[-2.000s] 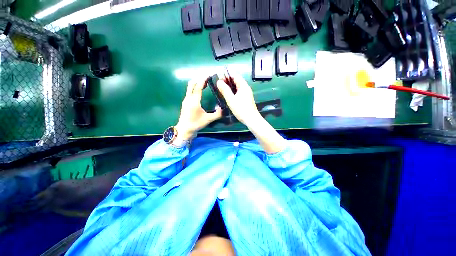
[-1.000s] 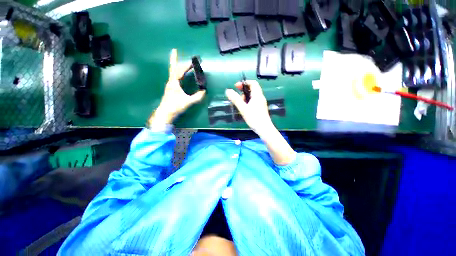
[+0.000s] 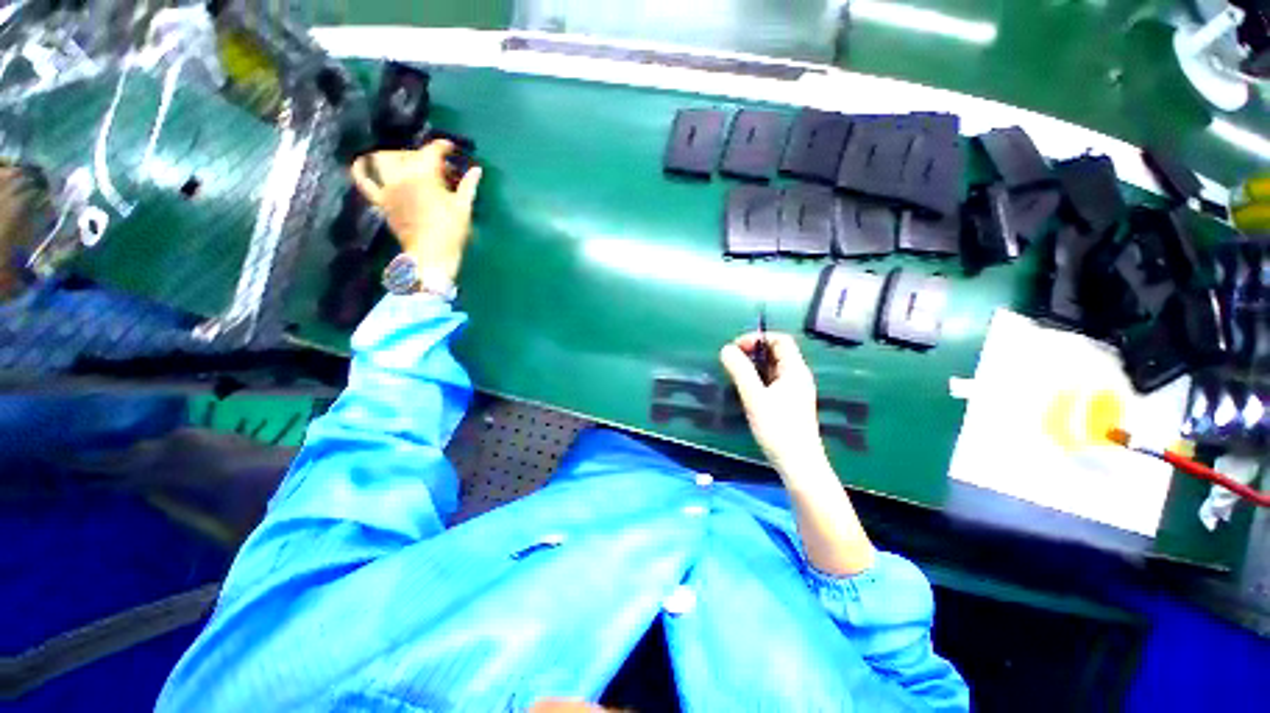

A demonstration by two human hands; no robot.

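Observation:
My left hand (image 3: 418,206) is at the far left of the bench, its fingers around a black plastic housing (image 3: 456,156) beside the left group of housings. The hand hides part of the group, and whether this housing touches the mat cannot be seen. My right hand (image 3: 783,397) holds dark tweezers (image 3: 762,348), tip pointing away from me, above the mat near the front edge. A thin dark strip with cut-outs (image 3: 685,404) lies flat under and beside the right hand.
Rows of black housings (image 3: 752,144) lie at the back centre. Two more (image 3: 914,308) lie nearer. Black parts are heaped at right. White paper (image 3: 1024,418) bears a yellow patch and a red-handled brush (image 3: 1184,461). Wire mesh (image 3: 279,209) borders the left side.
My left hand has moved left with the housing, to the group by the mesh. My right hand still holds the tweezers near the strip. The camera view has turned and shifted.

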